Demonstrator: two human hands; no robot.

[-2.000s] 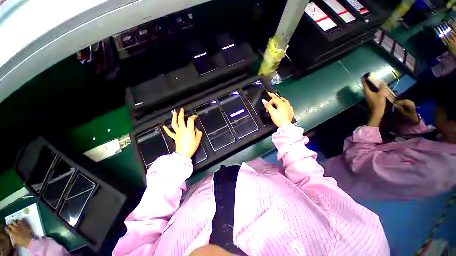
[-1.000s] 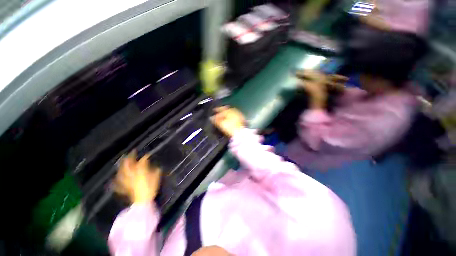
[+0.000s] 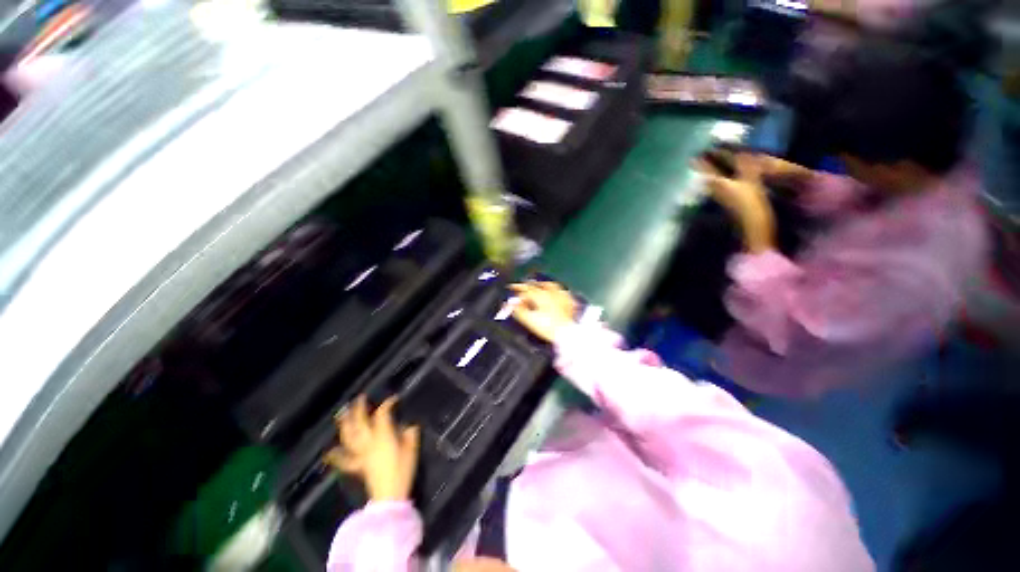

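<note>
A black foam tray point(image 3: 431, 497) lies directly before me on the bench, running from lower left to upper right. Dark smartphones sit in its slots; one phone point(image 3: 475, 360) near the middle shows a small lit logo. My left hand point(image 3: 378, 449) is over the left part of the tray with its fingers spread and holds nothing visible. My right hand point(image 3: 545, 310) is at the tray's right end, over a phone point(image 3: 506, 310) with a lit spot; blur hides whether its fingers grip it.
Behind lies a rear tray stack point(image 3: 324, 352) with lit logos. A pale post point(image 3: 475, 151) with yellow tape stands behind the right end. A white shelf point(image 3: 257, 134) is overhead. Right-hand trays point(image 3: 593, 140) hold bright-screened phones on the green bench point(image 3: 615, 201). A person point(image 3: 861, 268) works at the right.
The camera view has swung right, with the left side tray out of the picture. Both hands remain over the front tray; the right hand's fingers now reach over its right end.
</note>
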